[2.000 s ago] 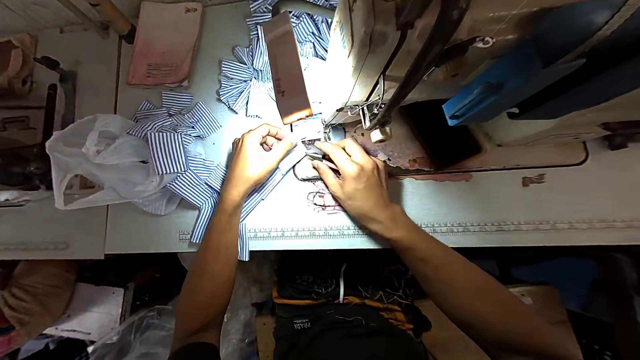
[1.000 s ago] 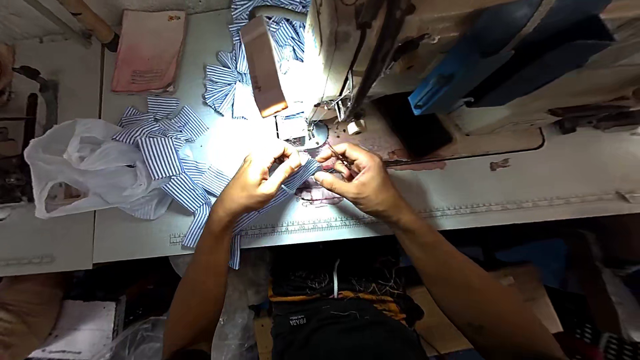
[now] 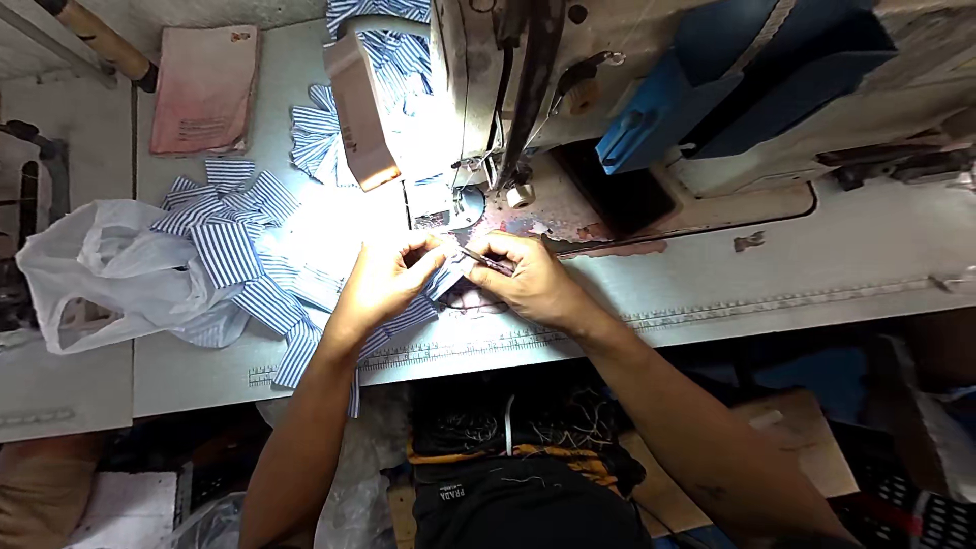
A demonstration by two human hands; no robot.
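Note:
My left hand [image 3: 393, 278] pinches the end of a blue-and-white striped fabric strip [image 3: 444, 279] just in front of the sewing machine's needle plate [image 3: 467, 207]. Between the thumb and fingers of my right hand [image 3: 526, 278] is a small dark metal tool [image 3: 488, 261], perhaps thread snips, its tip at the fabric beside my left fingertips. More striped fabric pieces [image 3: 227, 254] lie in a chain to the left of my left hand and run under that wrist, one end hanging over the table's front edge. Glare hides part of the fabric and my left fingers.
A white plastic bag [image 3: 114, 267] lies at the left, below a worn pink booklet [image 3: 204, 91]. Striped fabric is heaped behind a cardboard piece [image 3: 362, 114]. The machine head [image 3: 686, 46] with a blue holder [image 3: 648, 107] overhangs a dark phone-like slab [image 3: 621, 187]. A ruler strip [image 3: 686, 314] follows the front edge.
Both hands have moved from beside the presser foot toward the table's front edge, with the striped strip now between them. The small tool's tip has come to the fabric at my left fingertips.

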